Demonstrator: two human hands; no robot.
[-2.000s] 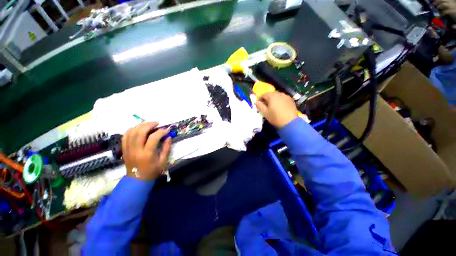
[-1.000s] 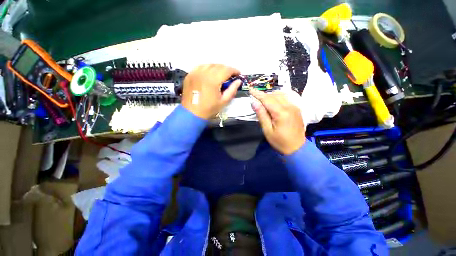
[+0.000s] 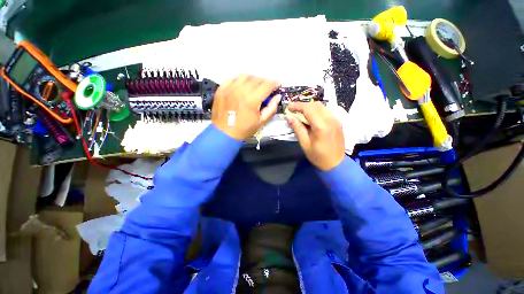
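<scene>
A hot-air brush lies across the white cloth, its bristled barrel to the left with dark-red and silver strips. Its handle is open to the right, showing a circuit board with wires. My left hand grips the handle next to the barrel, with a small blue part under its fingertips. My right hand has its thumb and fingertips together at the near edge of the open handle. Whether they pinch a wire or small part is hidden.
Small screws lie heaped on the cloth's right side. Beyond are a yellow-handled tool, a black cylinder and a tape roll. A multimeter and solder spool are left. A blue crate holds brushes, lower right.
My right hand has come from the yellow tool on the right to the open handle. The view has swung round. In the last second, both hands have barely moved.
</scene>
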